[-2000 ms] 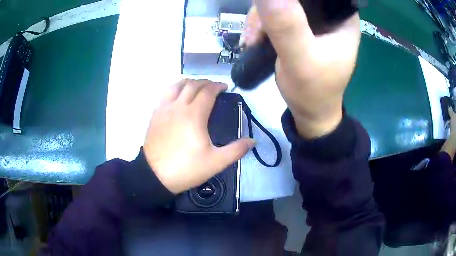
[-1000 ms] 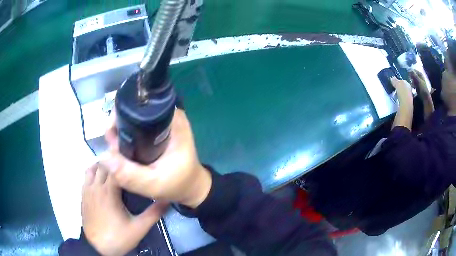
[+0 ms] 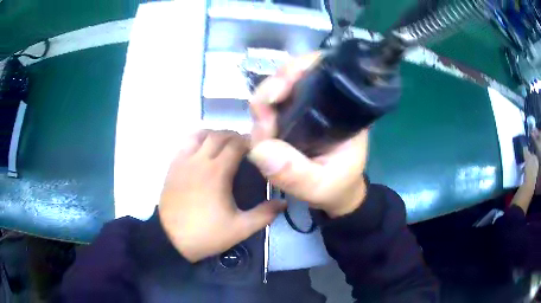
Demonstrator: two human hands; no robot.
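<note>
A black speaker unit (image 3: 250, 249) lies on the white sheet in front of me, with a round ringed speaker at its near end and a thin silver rod along its right side. My left hand (image 3: 204, 198) grips the unit across its upper part. My right hand (image 3: 320, 171) is closed around a thick black electric screwdriver (image 3: 338, 97), tilted over the unit's far end. The driver's bit is hidden behind my right hand. A black wrist strap (image 3: 298, 223) loops out to the right of the unit.
The white-grey screw feeder (image 3: 228, 68) stands beyond the unit, with a blurred metal pick-up mechanism (image 3: 264, 62). A black unit with a white strip (image 3: 17, 133) lies at far left. A person's hand (image 3: 530, 165) is at the right edge. A coiled spring (image 3: 442, 23) runs from the driver.
The view has swung back from the right, so the workpiece is central again. Since two seconds ago, the screwdriver has moved from beside the feeder to above the unit's far end. My left hand still holds the unit.
</note>
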